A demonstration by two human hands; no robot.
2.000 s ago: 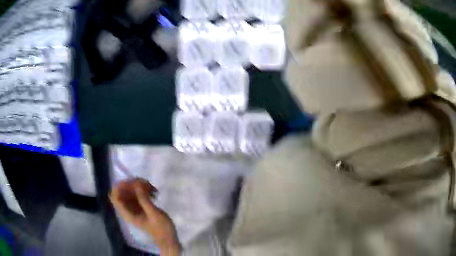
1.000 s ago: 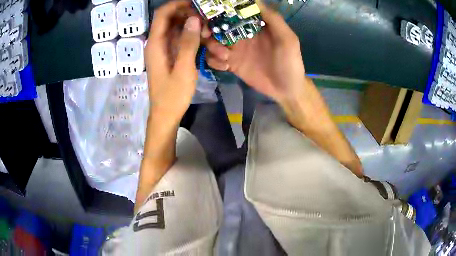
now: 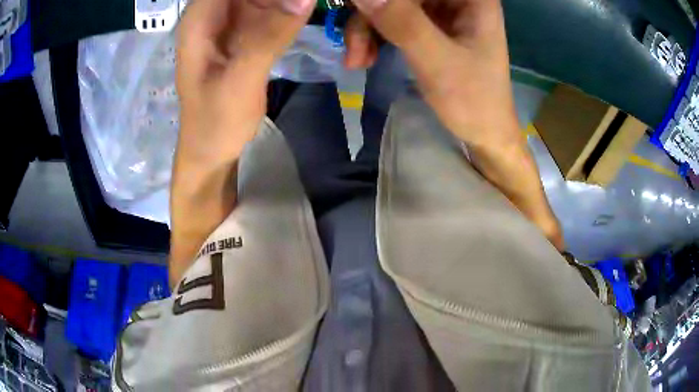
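Observation:
My left hand (image 3: 226, 65) and my right hand (image 3: 452, 69) are raised close together at the top edge, which cuts off their fingertips. A small sliver of the circuit board (image 3: 339, 4) shows between the fingers of both hands; the rest of it is out of the picture. A white outlet cover (image 3: 158, 15) with a row of dark USB openings lies on the bench left of my left hand, cut off by the top edge.
Black bin (image 3: 70, 145) with a crinkled liner bag (image 3: 115, 115) is below the bench at left. Blue trays of white parts stand at far left (image 3: 19, 57) and far right (image 3: 674, 115). Blue coiled cord (image 3: 334, 29) hangs between my hands. A cardboard box (image 3: 586, 134) is at right.
The view has tilted down. My hands and the board now sit higher, with the board almost out of the picture. Only one cover remains visible at left, instead of several.

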